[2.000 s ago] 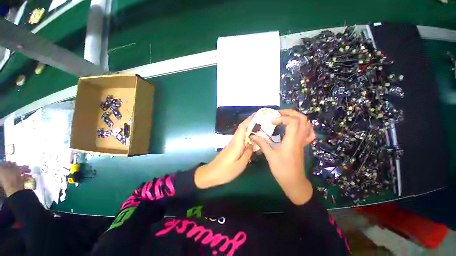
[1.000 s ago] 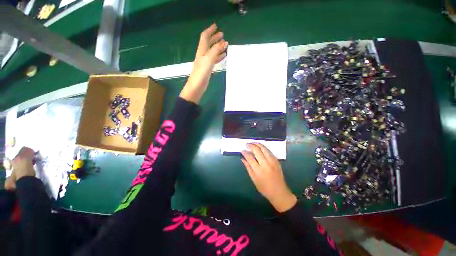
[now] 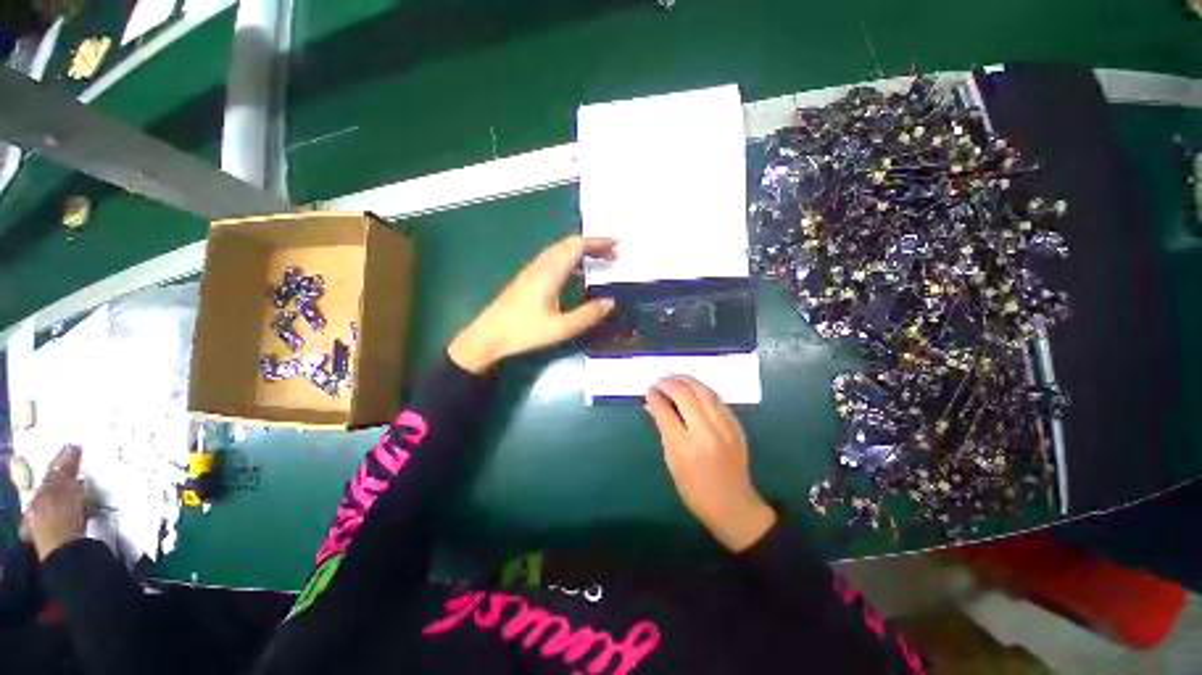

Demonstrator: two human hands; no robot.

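The black smartphone (image 3: 672,319) lies flat across the lower part of the white paper sheet (image 3: 663,185) in front of me. My left hand (image 3: 538,306) is at the left edge of the phone and paper, thumb and fingers apart, with nothing seen in it. My right hand (image 3: 701,442) rests at the paper's lower edge, below the phone, its fingers curled and close together. I cannot tell whether its fingertips hold anything small. No cream housing is in my hands.
A large tangled module pile (image 3: 910,264) lies right of the paper, with a black mat (image 3: 1087,290) beyond it. An open cardboard box (image 3: 385,323) with several modules stands left. A yellow-and-black item (image 3: 199,477) and a neighbour's hand (image 3: 56,504) are farther left.
The cream housing held two seconds ago has left my hands. My left hand reached out towards the belt, then came back to the phone. My right hand moved down to the paper's lower edge and stayed.
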